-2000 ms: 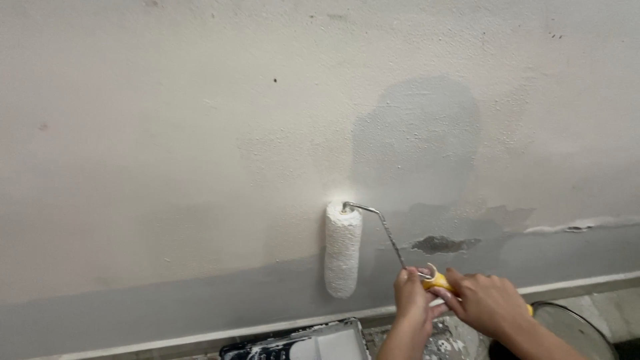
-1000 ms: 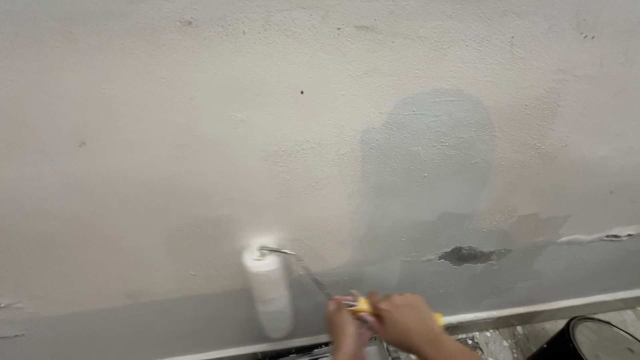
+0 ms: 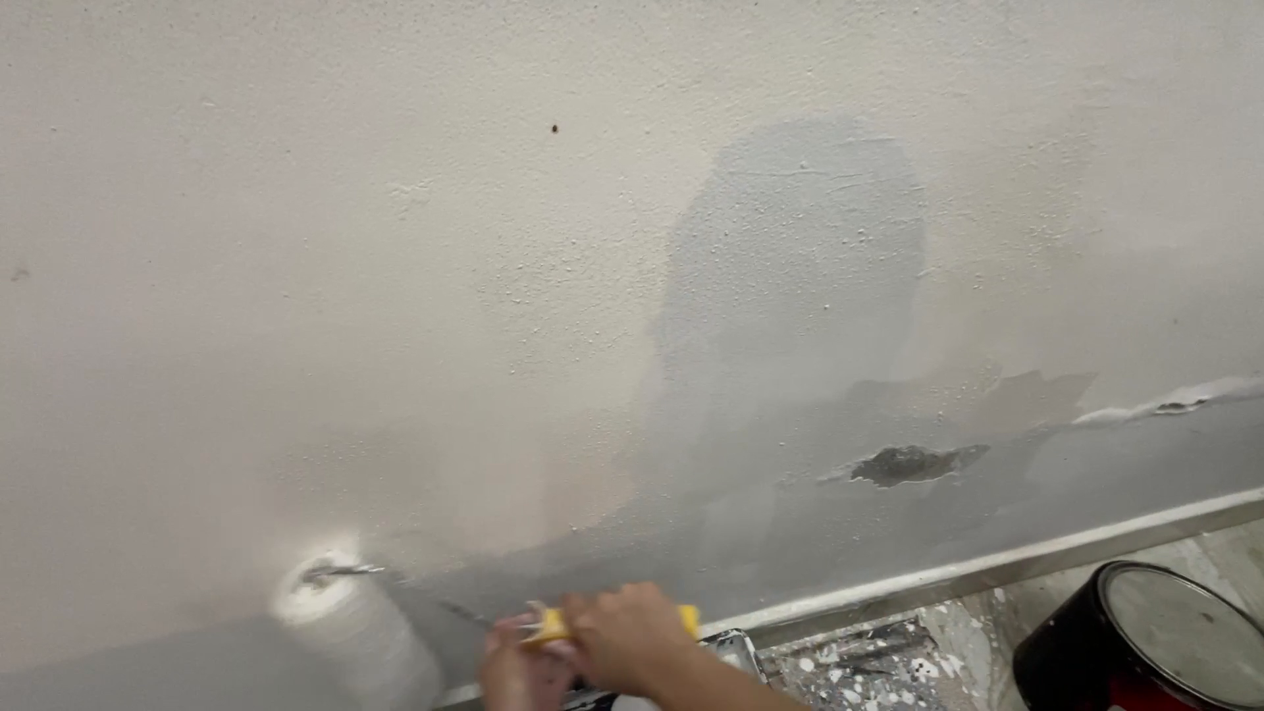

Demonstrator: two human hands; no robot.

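Note:
A white paint roller (image 3: 360, 632), somewhat blurred, is at the lower left against the painted wall (image 3: 444, 296). Its metal rod runs right to a yellow handle (image 3: 688, 620). Around the front end of that handle my left hand (image 3: 523, 667) is closed, partly cut off by the lower edge of the view. Just behind it my right hand (image 3: 627, 637) grips the same handle from above. The wall is off-white above and grey along the bottom, with a rounded grey patch (image 3: 800, 257) right of centre.
A chipped hole (image 3: 908, 465) and a crack mark the lower right wall, above a baseboard (image 3: 987, 571). A black can with a lid (image 3: 1180, 632) stands on the floor at right. Paint-spattered sheeting (image 3: 879, 671) and the corner of a paint tray (image 3: 741, 652) lie below.
Both hands and the roller have moved left along the wall. The paint tray, seen more fully two seconds ago, is now mostly out of view or behind my hands.

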